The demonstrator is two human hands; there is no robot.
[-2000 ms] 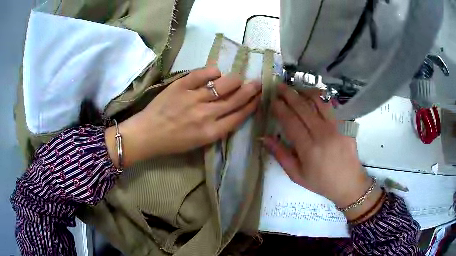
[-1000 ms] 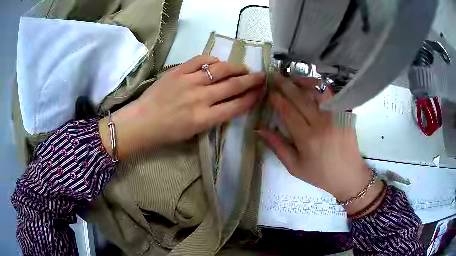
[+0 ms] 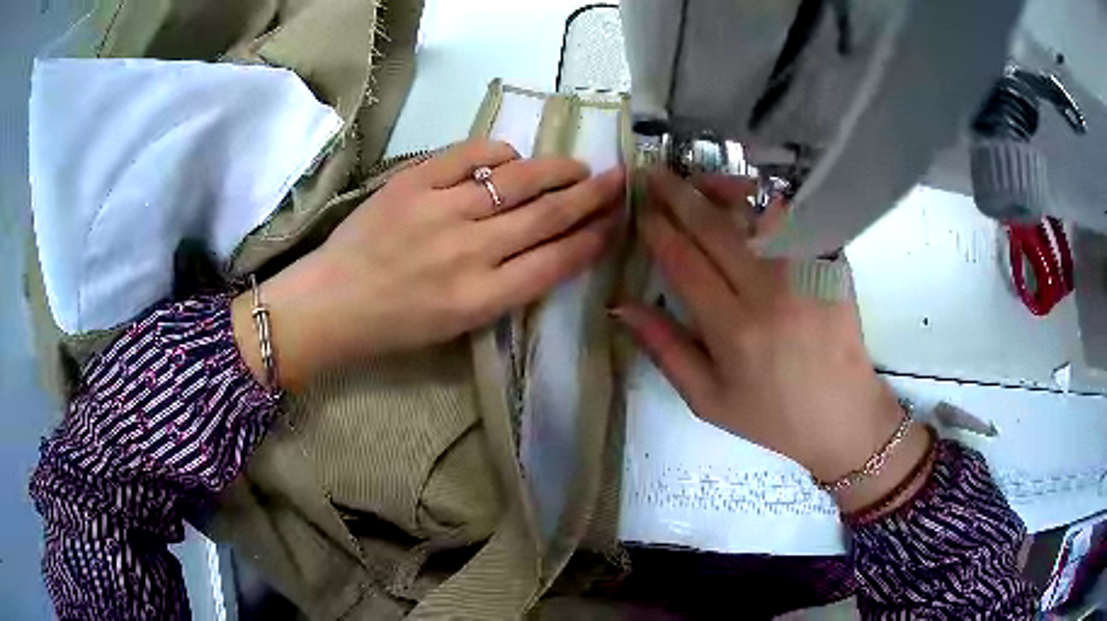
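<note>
Khaki trousers (image 3: 389, 449) lie bunched on the white table. The waistband (image 3: 607, 400), with a pale lining strip (image 3: 552, 412) between khaki edges, runs lengthwise below the sewing machine head (image 3: 838, 109). My left hand (image 3: 449, 249) lies flat, palm down, on the waistband, fingers pointing right. My right hand (image 3: 753, 322) rests at the waistband's right edge, its fingertips partly under the machine head beside the shiny presser foot area (image 3: 728, 158); whether they pinch the cloth is hidden. A white pocket bag (image 3: 170, 176) lies at the upper left.
Red-handled snips (image 3: 1038, 267) lie at the right of the machine. A ruler (image 3: 716, 489) is printed along the table front. A small khaki scrap (image 3: 965, 420) lies by my right wrist. A dark cord or spring part (image 3: 1014, 115) is at the upper right.
The view has shifted slightly, so the machine head appears farther left. Both hands stay on the waistband beside the machine; its top end shows slightly farther left.
</note>
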